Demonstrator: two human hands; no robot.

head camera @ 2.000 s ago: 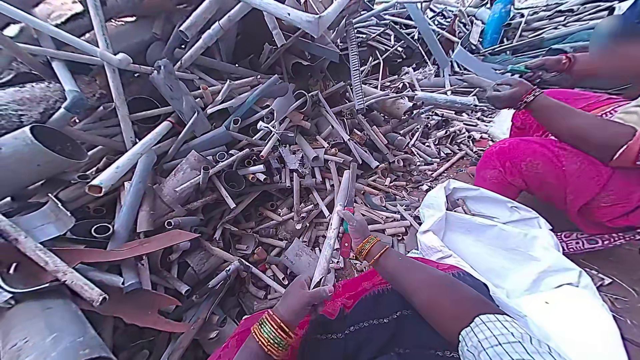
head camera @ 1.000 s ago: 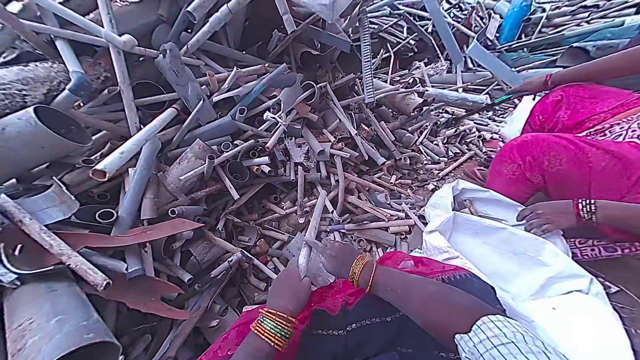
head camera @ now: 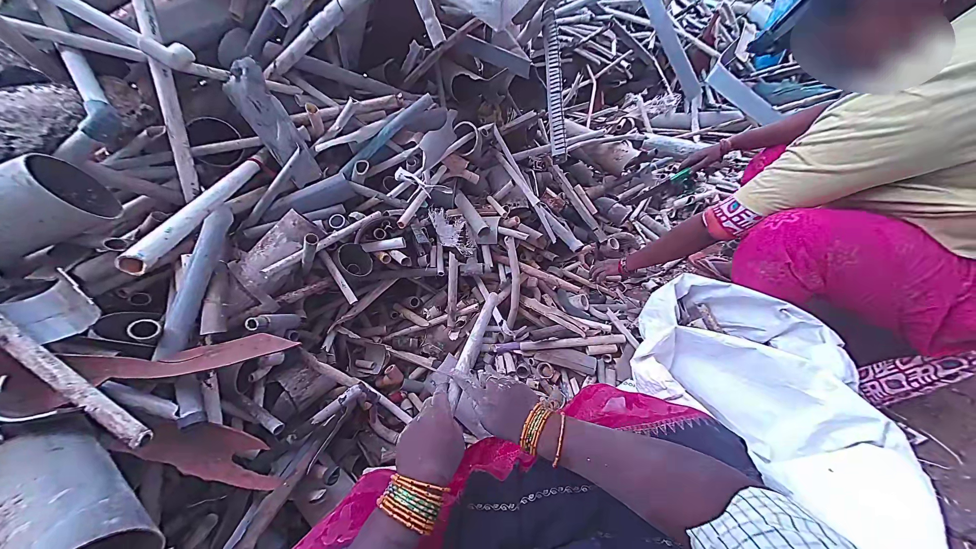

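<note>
At the lower middle, my left hand (head camera: 431, 442) is closed around the near end of a grey plastic pipe piece (head camera: 476, 335), which points up and away over the scrap heap. My right hand (head camera: 497, 408) is against the same pipe from the right, its fingers bent around it. A flat grey scrap (head camera: 444, 371) shows beside the pipe at my left fingers. Whether my right hand holds a tool is hidden. Both hands are just above my lap, over short cut pipe pieces (head camera: 583, 328).
Long pipes (head camera: 191, 221) and wide pipe sections (head camera: 57, 200) are piled at the left. A white sack (head camera: 732, 366) lies open at my right. Beyond it a co-worker crouches and reaches into the heap, one hand (head camera: 701, 158) at a green-handled tool (head camera: 681, 175).
The co-worker's near hand has moved from the white sack to the heap. My hands stay together at the pipe; the red thing seen at my right hand two seconds ago is out of sight.
</note>
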